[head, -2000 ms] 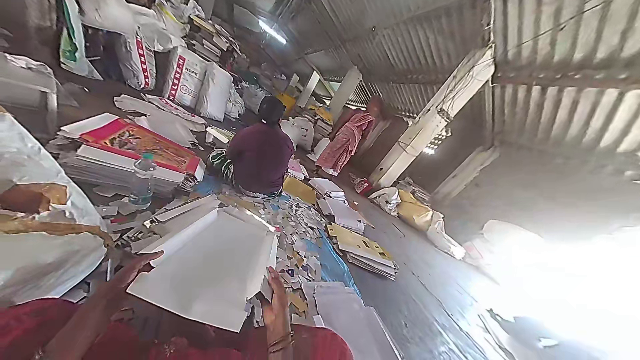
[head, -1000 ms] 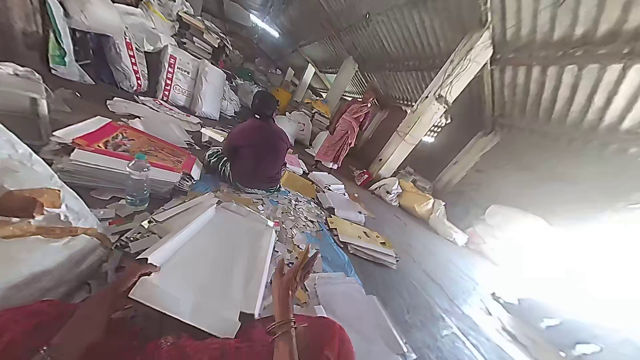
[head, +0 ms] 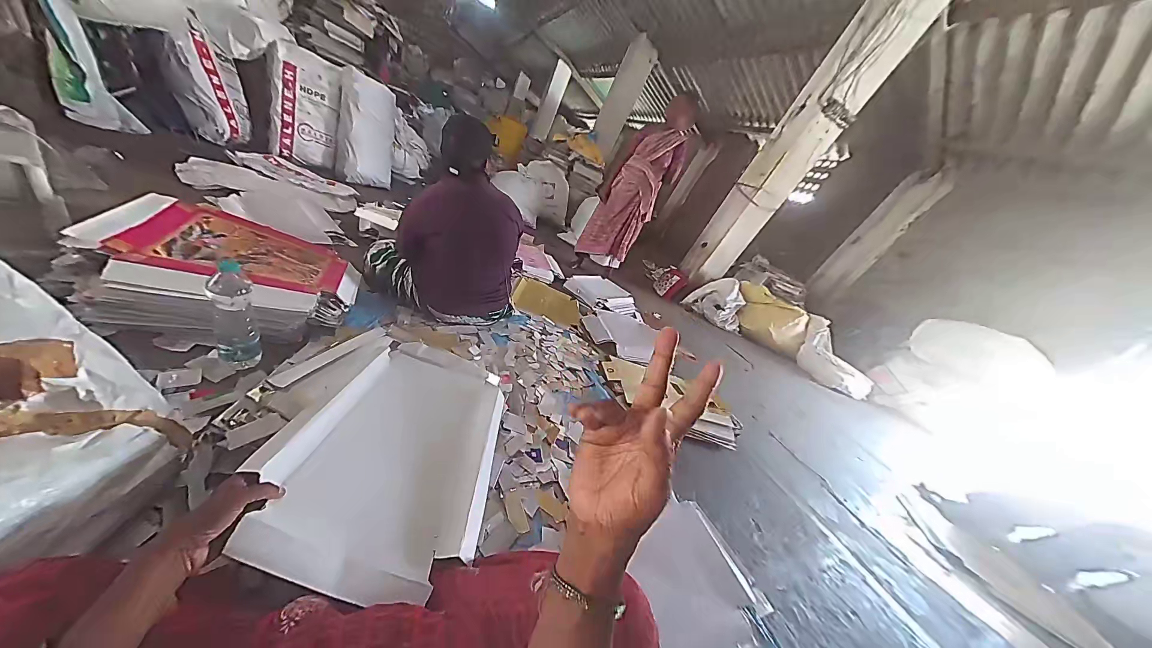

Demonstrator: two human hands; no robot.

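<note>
A white cardboard sheet (head: 378,459) with folded-up edges lies across my lap, tilted. My left hand (head: 225,513) grips its lower left edge, thumb on top. My right hand (head: 625,450) is raised to the right of the sheet, palm up and fingers spread, with nothing in it and apart from the cardboard. Bangles circle the right wrist. Beneath and beyond the sheet, many paper scraps (head: 540,414) cover the floor. White sheets (head: 688,576) lie to the right of my lap.
A water bottle (head: 234,315) stands left, before a stack of printed sheets (head: 243,252). One person (head: 463,234) sits ahead, back turned; another person (head: 630,193) stands farther off. Yellow and white card stacks (head: 711,405) lie right of the scraps. White sacks (head: 306,103) stand behind; a plastic-covered bundle (head: 81,468) is at left.
My right hand has let go of the sheet's right edge and risen with fingers spread. My left hand still holds the sheet. The standing person has turned more upright.
</note>
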